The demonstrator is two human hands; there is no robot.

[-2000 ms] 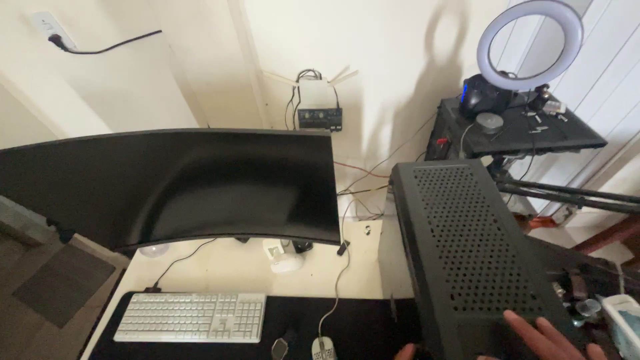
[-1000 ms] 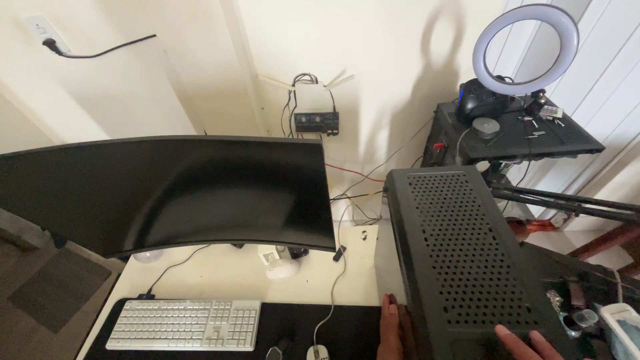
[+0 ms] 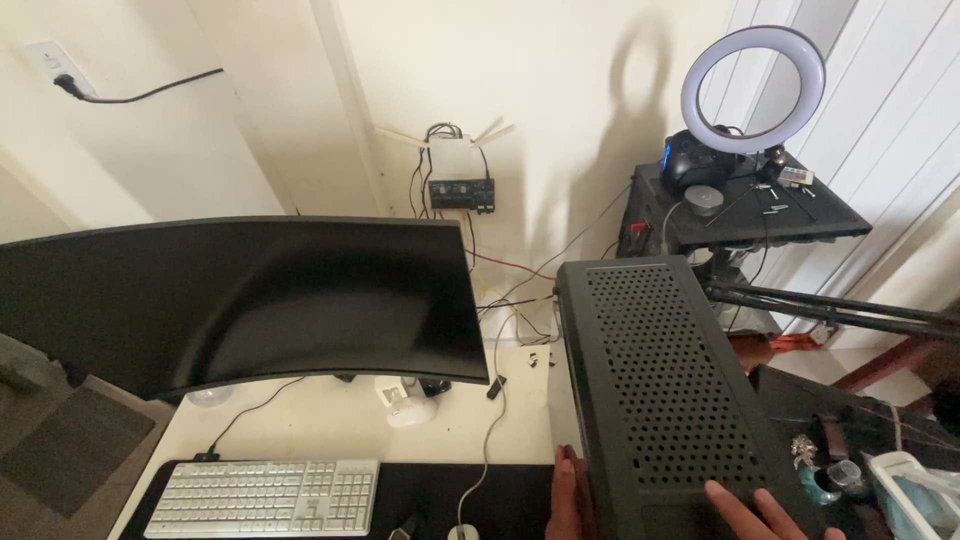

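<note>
A black computer tower case point(image 3: 667, 375) with a perforated top panel stands upright at the right of the white desk. Against the lower part of its left side lies my left hand point(image 3: 568, 495), fingers pointing away from me. My right hand point(image 3: 750, 514) rests on the near end of the case top, fingers spread, just beside the perforations; its lower part is cut off by the frame. Thin cables point(image 3: 517, 304) run behind the case towards the wall. Whether either hand bears weight cannot be told.
A curved monitor point(image 3: 262, 300), a white keyboard point(image 3: 262, 496), a black desk mat point(image 3: 442, 491) and a corded mouse point(image 3: 463, 532) are at the left. A ring light point(image 3: 694, 90) and loose screws occupy a small black table point(image 3: 832, 217). A white basket point(image 3: 885, 480) sits at the right.
My left hand, only barely visible at the bottom edge two seconds ago, now lies along the left side of the case. My right hand stays on the case top.
</note>
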